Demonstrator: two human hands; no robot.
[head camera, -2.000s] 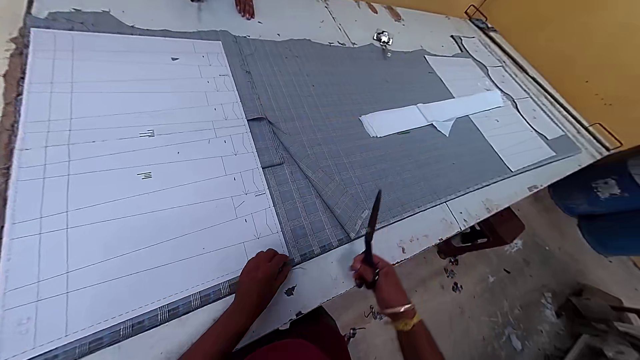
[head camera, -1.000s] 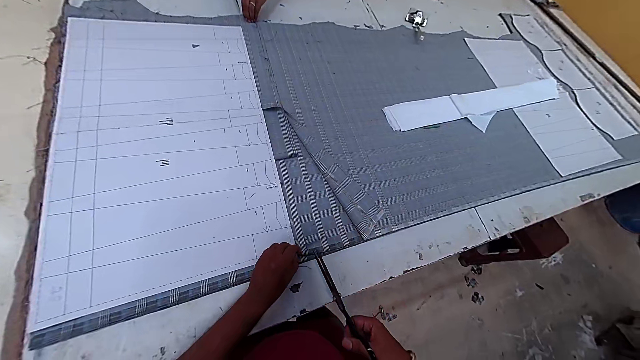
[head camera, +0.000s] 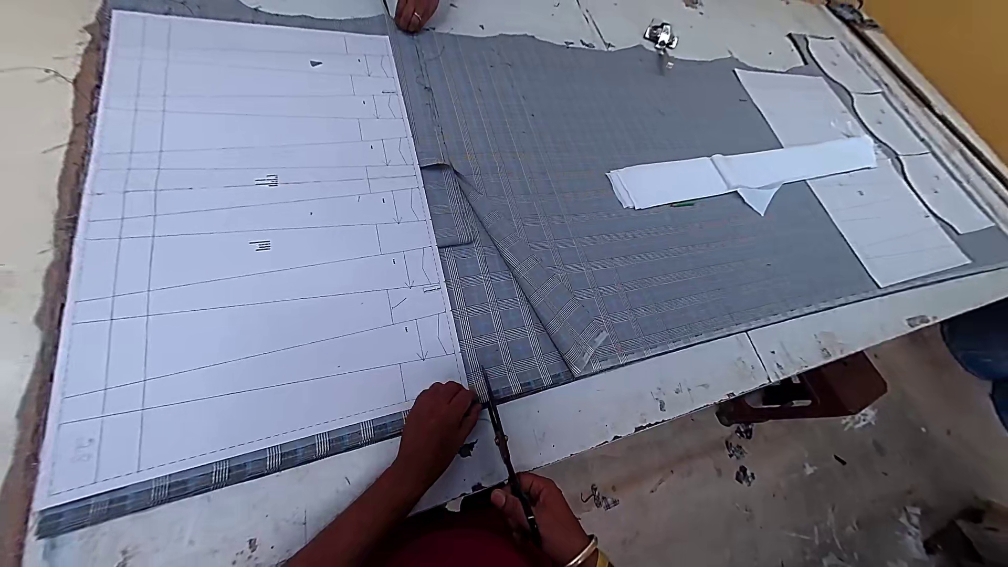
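Note:
Grey plaid fabric (head camera: 512, 331) lies spread over the table, one corner flap folded back near its middle. A large white paper pattern with drawn lines (head camera: 260, 260) covers its left part. My left hand (head camera: 441, 417) presses on the pattern's lower right corner and the fabric edge beside it. In my right hand (head camera: 543, 512) are dark scissors (head camera: 500, 441), held by the handles. Their blades reach the near fabric edge just right of my left fingers; whether the blades are apart I cannot tell.
Another person's hand (head camera: 415, 14) touches the far fabric edge. A folded white strip (head camera: 677, 181) and more paper pieces (head camera: 913, 228) lie on the right part. A small metal object (head camera: 660, 35) stands beyond the fabric. Below the table's near edge (head camera: 669, 402) is a dark red plastic stool (head camera: 819, 394).
The scissors have come down from upright above the table edge to the fabric's near edge, beside my left hand. My left hand stays at the pattern's corner. The view has shifted.

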